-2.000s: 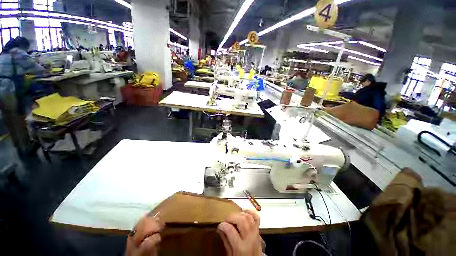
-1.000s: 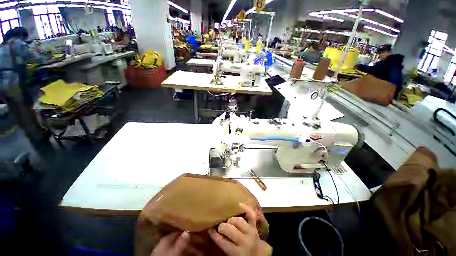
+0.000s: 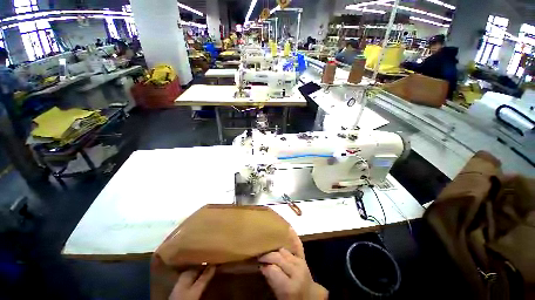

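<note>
A brown bag body (image 3: 234, 234) lies over the front edge of the white table, its rounded end up on the tabletop and the rest hanging toward me. My left hand (image 3: 192, 285) pinches its folded edge from below, partly cut off by the bottom of the frame. My right hand (image 3: 287, 273) grips the same edge further right, fingers curled over it. A tiny pale spot shows on the edge beside my left thumb. The white sewing machine (image 3: 328, 159) stands behind the bag; the bag is not under its needle.
Orange-handled snips (image 3: 291, 205) and a black tool with a cord (image 3: 360, 206) lie by the machine base. A heap of brown bag pieces (image 3: 487, 228) is at the right. A round dark hoop-like object (image 3: 373, 268) is below the table edge. A person in dark clothes (image 3: 437, 64) is beyond.
The bag's flat panel end was raised, showing more of its rounded outer face. My hands have shifted along the edge, my right hand slightly farther from the left than a second ago. The view has shifted.
</note>
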